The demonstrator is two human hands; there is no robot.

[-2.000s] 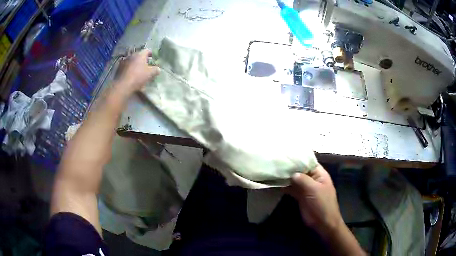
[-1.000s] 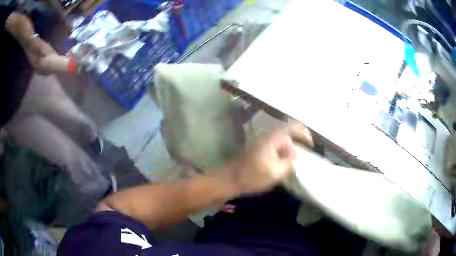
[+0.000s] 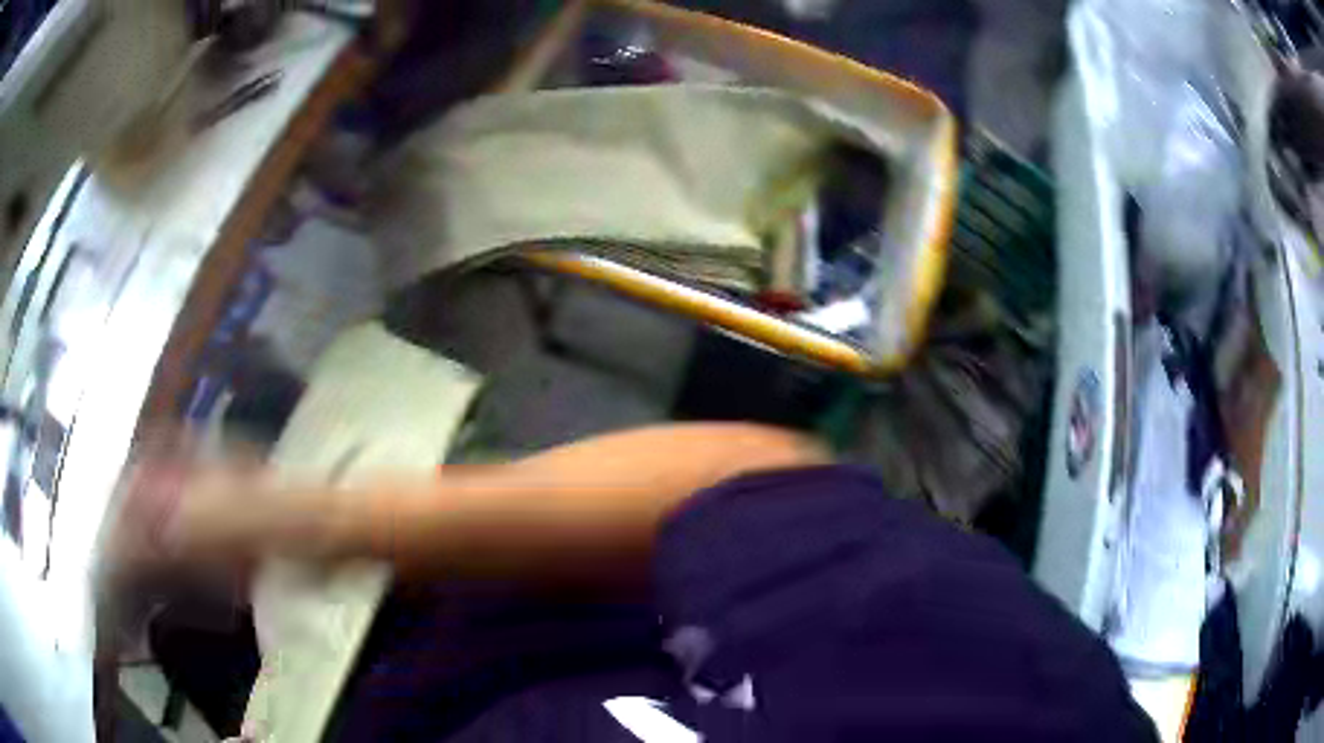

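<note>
My right hand (image 3: 167, 515) is strongly blurred at the left, by the edge of the machine table. Its forearm crosses the view from the dark sleeve. A pale khaki cloth piece (image 3: 370, 399) hangs beneath the forearm and runs down to the bottom edge. Whether my right hand grips it cannot be told. My left hand cannot be made out. A layered stack of khaki fabric pieces (image 3: 610, 167) lies draped across the tray (image 3: 937, 218) with the yellow-orange rim.
The white machine table (image 3: 138, 312) runs down the left side, with a brown edge. Small dark and white items lie in the tray's right end. A green lattice crate (image 3: 1002, 218) stands beside it. Another pale table edge (image 3: 1082, 334) and white cloth are at the right.
The view has swung right, from the blue crate and the sewing table to the tray of stacked fabric. My right arm now stretches across to the left. My left arm has left the view.
</note>
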